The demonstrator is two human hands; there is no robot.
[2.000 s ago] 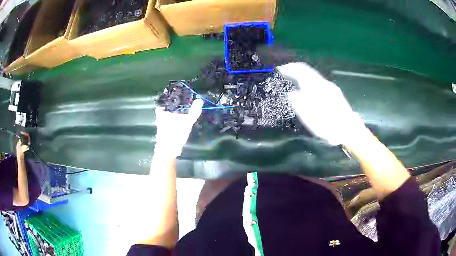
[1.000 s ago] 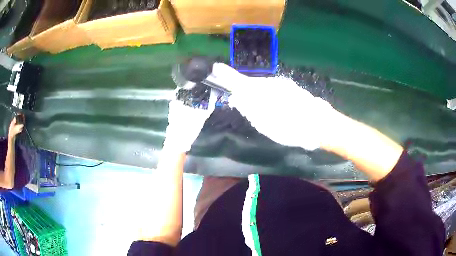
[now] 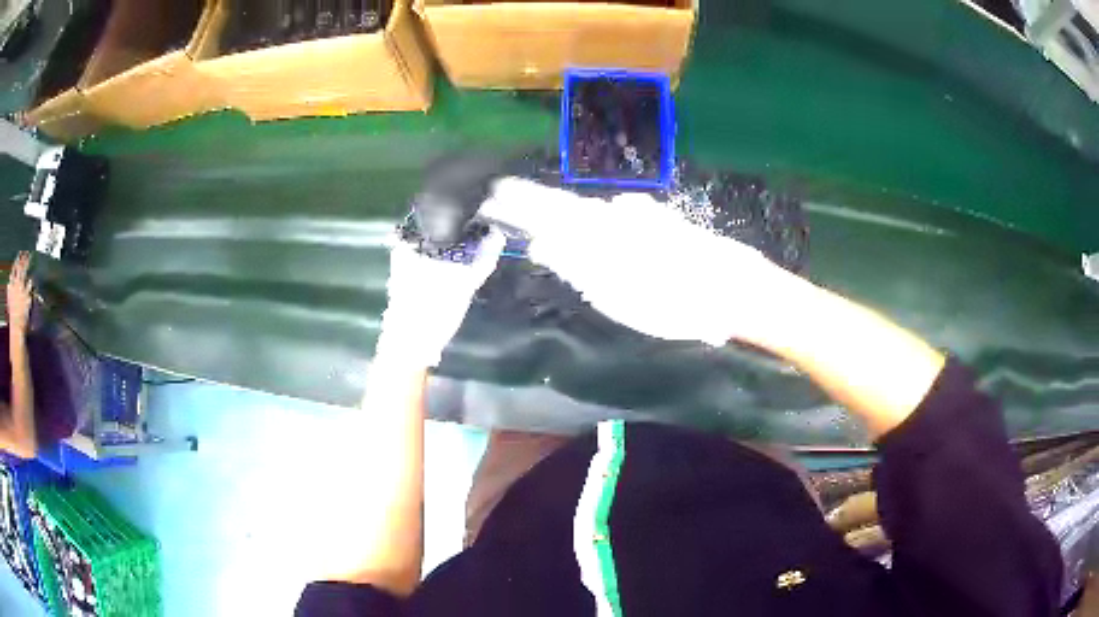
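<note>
My left hand (image 3: 428,307), in a white glove, is shut on a small black fitting (image 3: 419,241) with thin blue strands. My right hand (image 3: 651,265), also gloved, is shut on a dark-headed hammer (image 3: 448,199), whose blurred head is over the black fitting. Whether it touches the fitting is not clear. Tiny silver pieces (image 3: 693,203) show behind my right hand, which hides most of their heap. Small black pieces (image 3: 765,217) lie to their right, and more dark pieces (image 3: 542,295) lie between my hands.
A blue tray (image 3: 568,133) of black parts stands beyond my right hand. Open cardboard boxes (image 3: 331,78) line the far left side. A black and white object (image 3: 66,203) lies at the left on the green rippled surface (image 3: 241,259). Another person's arm (image 3: 18,350) is at far left.
My right hand has moved left from the silver heap to beside my left hand and now holds the hammer. Since one second ago, the hammer head has moved slightly left and down.
</note>
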